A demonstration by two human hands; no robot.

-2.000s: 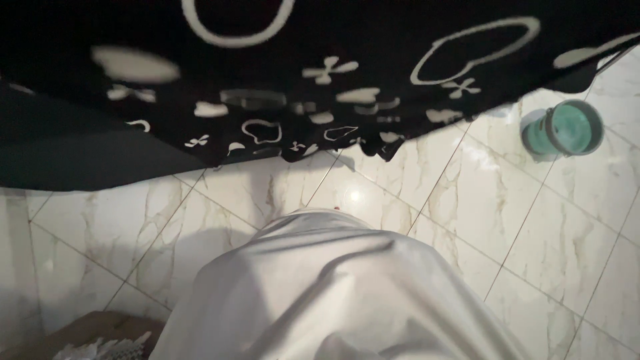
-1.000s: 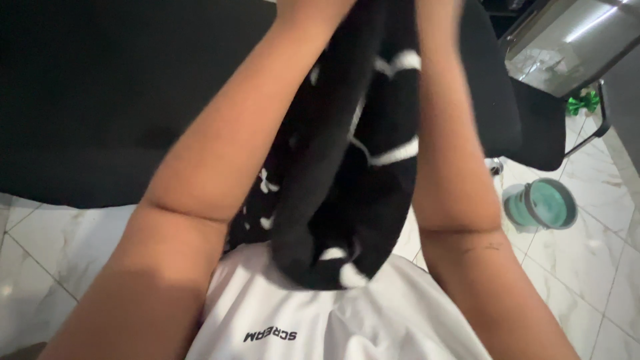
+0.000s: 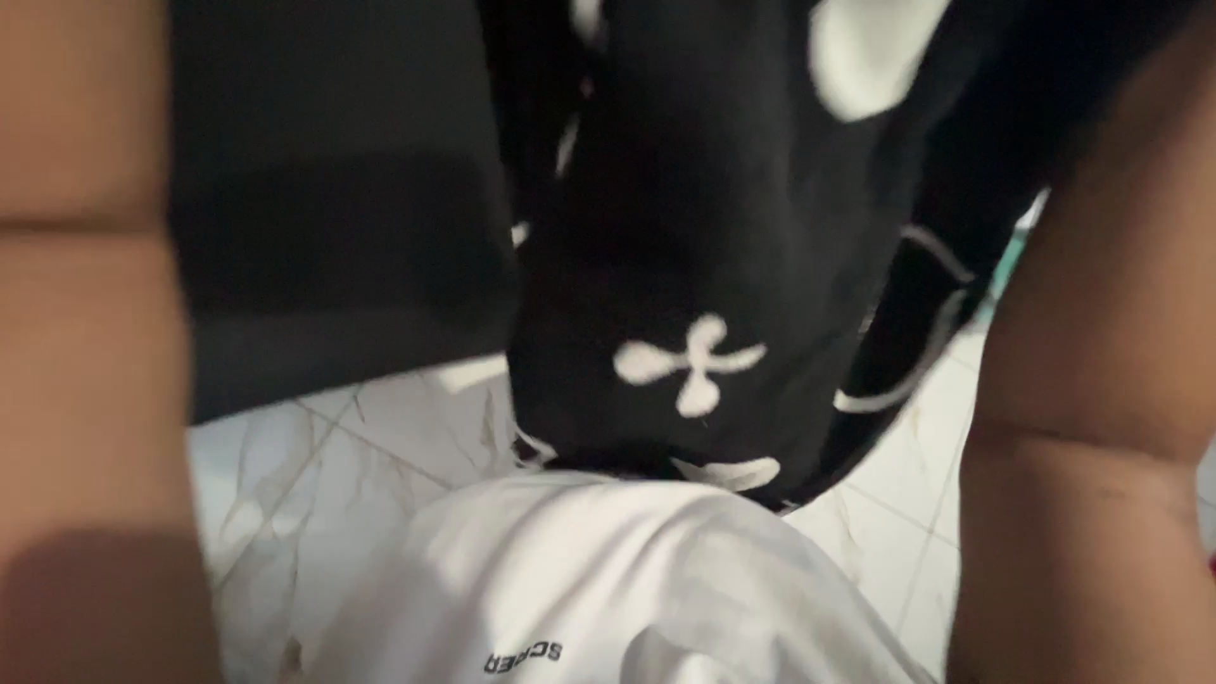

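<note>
A black cloth with white printed shapes (image 3: 703, 237) hangs in folds between my two forearms, close to the camera. Its lower end rests against the white shirt (image 3: 608, 570) on my body. My left forearm fills the left edge of the view and my right forearm the right edge, both reaching up past the top of the frame. Both hands are out of view, so their hold on the cloth cannot be seen. The picture is blurred.
Behind the cloth at the left is a plain black surface (image 3: 342, 237) with a straight lower edge. Below it lies a floor of white marble-patterned tiles (image 3: 361, 465). A sliver of a teal object (image 3: 1005, 275) shows beside my right forearm.
The cloth was spread wide across the top, then bunched between my raised arms; now it hangs closer to the camera. My forearms are farther apart, and my hands have left the view.
</note>
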